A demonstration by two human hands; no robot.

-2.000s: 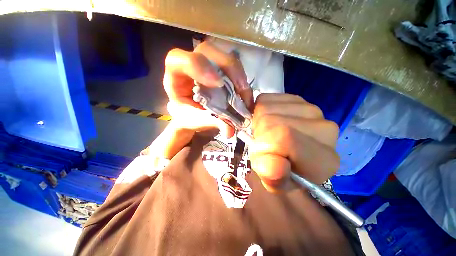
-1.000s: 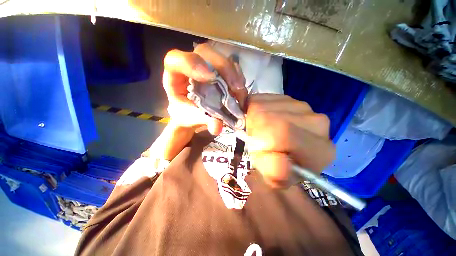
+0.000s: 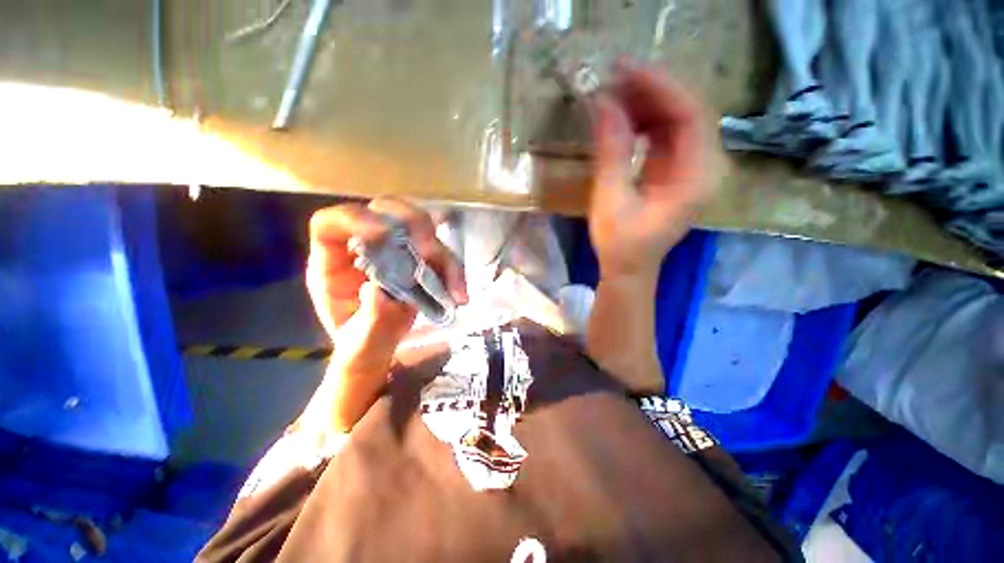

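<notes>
The grey foot end of a moulded figure leg (image 3: 405, 275) is held over my lap, just below the bench edge. My left hand (image 3: 369, 269) is closed around it, with the outlined sole facing up and right. My right hand (image 3: 650, 165) is over the bench, blurred, fingers curled. A small pale spot shows at its fingers, but I cannot tell if it holds anything. A slim silver rod (image 3: 299, 72) lies on the bench at the upper left, away from both hands.
A row of grey-white legs (image 3: 892, 99) lies at the bench's right, feet towards me. The stained tan bench (image 3: 407, 121) spans the top. Blue bins (image 3: 83, 319) stand below at left and right. White bags (image 3: 936, 363) lie at the right.
My right hand has left the foot and moved up over the bench; the silver rod is no longer in it. My left hand still holds the foot. The view has shifted, showing more bench.
</notes>
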